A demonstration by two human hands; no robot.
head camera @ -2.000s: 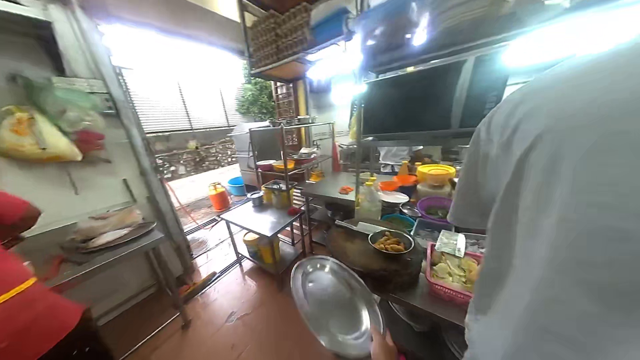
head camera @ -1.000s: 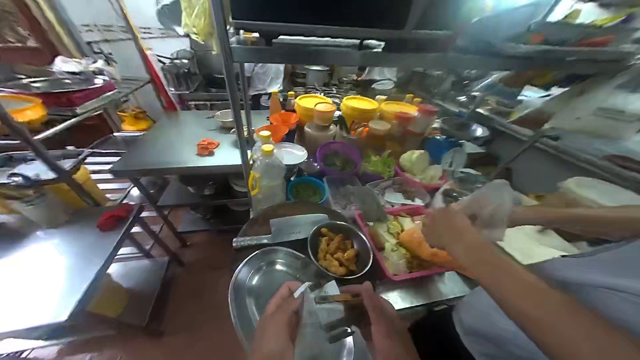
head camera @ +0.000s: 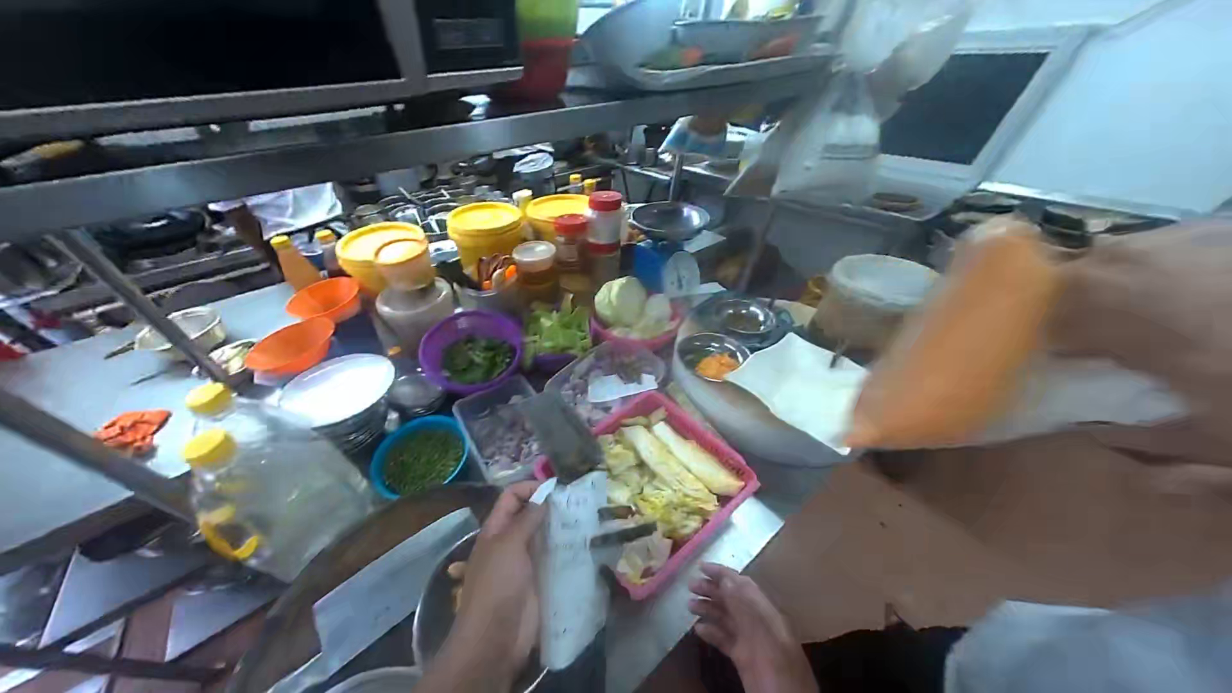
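Observation:
My left hand (head camera: 505, 577) grips a white paper slip (head camera: 573, 568) that bears handwriting, together with dark flat-ended metal pieces that I cannot name for sure. It hangs over the edge of a metal bowl (head camera: 433, 587) of fried food, mostly hidden by the hand. Beside the slip is a pink basket (head camera: 707, 549) of cut pale vegetables, with a dark flat blade-like piece (head camera: 558, 433) over its left edge. My right hand (head camera: 746, 626) is empty, fingers slightly curled, just below the basket. A cleaver (head camera: 385, 587) lies on the round board (head camera: 298, 616) at the left.
At right, a co-worker's blurred hand (head camera: 1116, 298) holds an orange item (head camera: 962, 337). Behind the basket stand a purple bowl of greens (head camera: 472, 351), a blue bowl of chopped herbs (head camera: 423, 457) and yellow-lidded tubs (head camera: 486, 226). Plastic bottles (head camera: 269, 481) stand left. A metal shelf (head camera: 385, 144) crosses above.
The view has turned right. My right hand, at the slip and metal pieces one second ago, is now apart from them. The round metal tray near my hands is mostly out of view.

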